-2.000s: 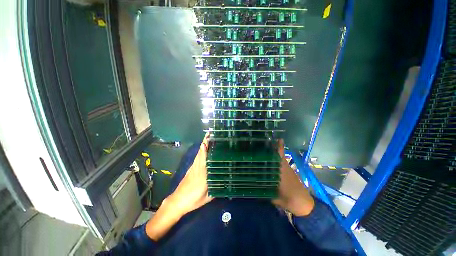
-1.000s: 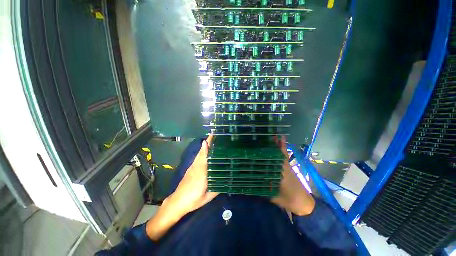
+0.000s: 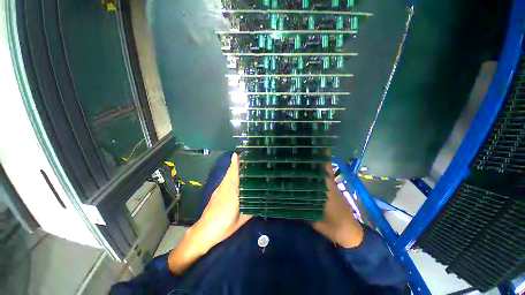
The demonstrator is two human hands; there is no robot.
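Note:
A long row of green circuit boards [image 3: 290,80] runs away from my body, board edges showing as pale parallel lines with small green parts between them. My left hand [image 3: 221,201] presses flat along the left side of the near boards. My right hand [image 3: 339,213] presses along their right side. The near boards [image 3: 282,199] between my palms stand close together, the far ones wider apart. Some fingertips are hidden beside the boards. What supports the row underneath is hidden.
A grey-framed machine window [image 3: 106,86] stands at the left. A blue rack frame [image 3: 440,199] stands at the right, with stacked dark boards [image 3: 478,236] behind it. Yellow-black tape marks [image 3: 377,178] lie on the green floor.
The row of boards has shifted slightly nearer in the view, and the near boards sit a little higher and closer together between my hands. Both hands keep their hold.

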